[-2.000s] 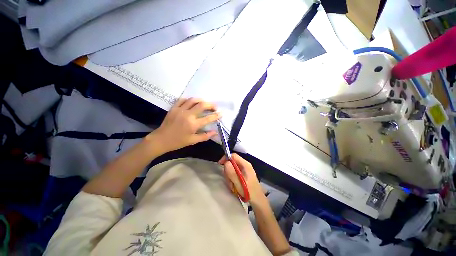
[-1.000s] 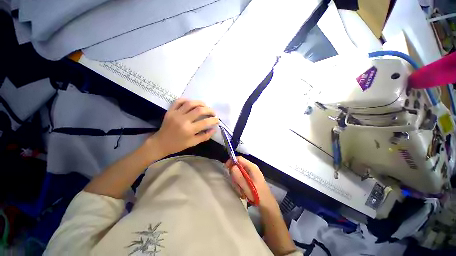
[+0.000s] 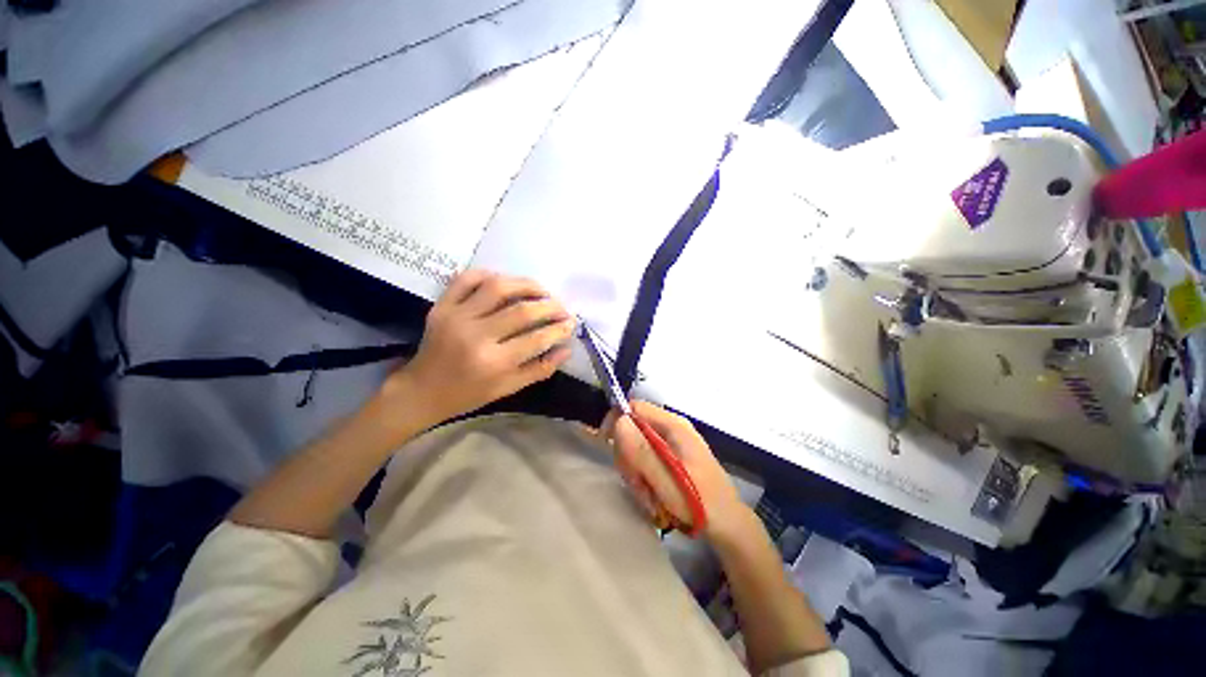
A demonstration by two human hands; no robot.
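Observation:
A pale garment panel (image 3: 582,199) with a black strip (image 3: 668,251) along its right side lies on the white machine table (image 3: 780,397) and reaches its front edge. My left hand (image 3: 492,341) presses on the panel's near end, fingers together over the edge. My right hand (image 3: 661,463) grips the red loop handles of the scissors (image 3: 677,470). Their silver blades point up and left to the panel's near edge, beside my left fingertips. The blades look nearly closed. What lies under my left palm is hidden.
The cream-white sewing machine (image 3: 1018,304) stands at the right, with a pink holder (image 3: 1157,179) above it. A stack of pale panels (image 3: 304,79) lies at the upper left. Fabric with a black strip (image 3: 238,364) hangs left of my arm. More fabric (image 3: 926,615) lies at the lower right.
The view has shifted slightly. My right hand and the scissors have moved a little right and the handles tilt more. My left hand stays on the panel's near end.

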